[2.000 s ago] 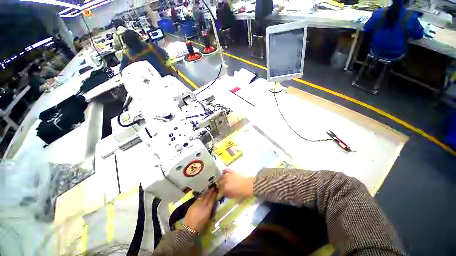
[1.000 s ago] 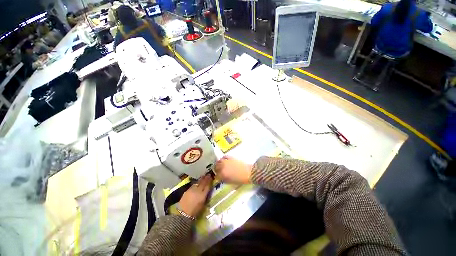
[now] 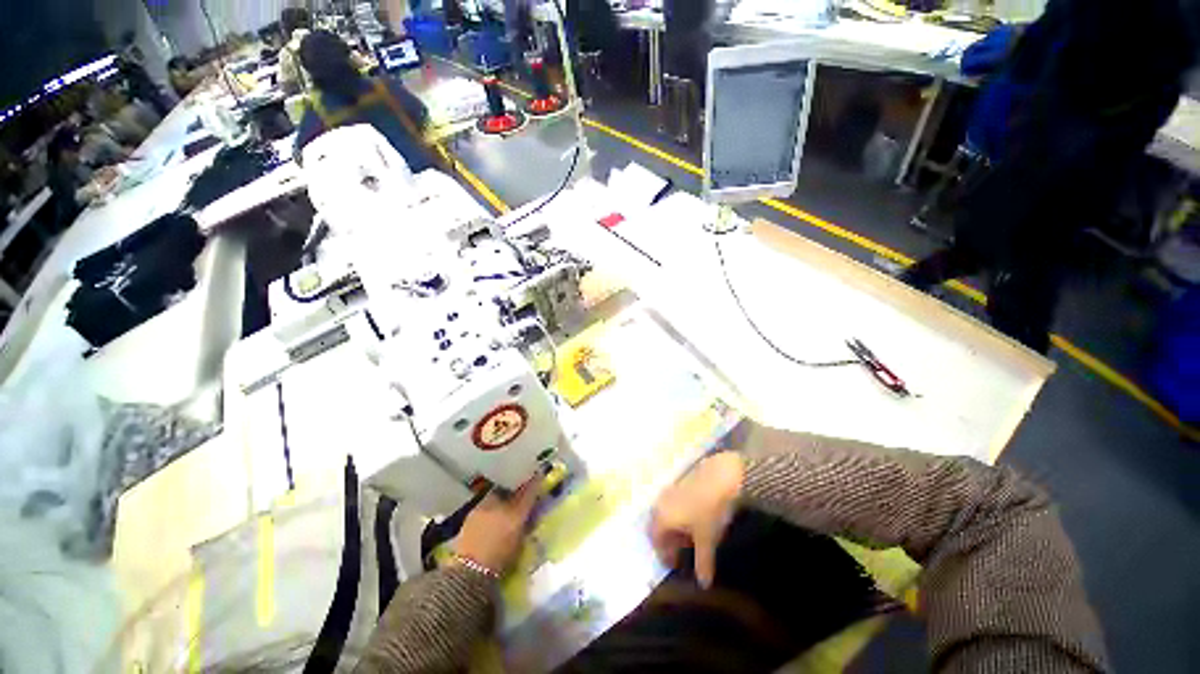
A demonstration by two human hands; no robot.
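The white sewing machine (image 3: 454, 382) stands in front of me, its red-and-white round emblem facing me. My left hand (image 3: 495, 529) lies at the needle area, fingertips beneath the machine head; a black strip (image 3: 444, 527) shows beside it, and I cannot tell how the fingers hold it. My right hand (image 3: 698, 511) is at the near edge of the shiny work plate (image 3: 579, 560), fingers pointing down at the black fabric bundle (image 3: 776, 579); whether it grips the fabric is unclear. Black strips (image 3: 345, 566) hang left of the machine.
Yellow block (image 3: 582, 369) right of the machine head. Red thread snips (image 3: 879, 369) on a cord lie on the right of the table. A white-framed screen (image 3: 757, 125) stands behind. Crumpled plastic (image 3: 53, 487) is far left. A dark-clothed person (image 3: 1086, 158) is in the aisle at right.
My right hand has moved from the needle area down and right to the black bundle. My left hand stays near the needle. A dark-clothed person has appeared at the right.
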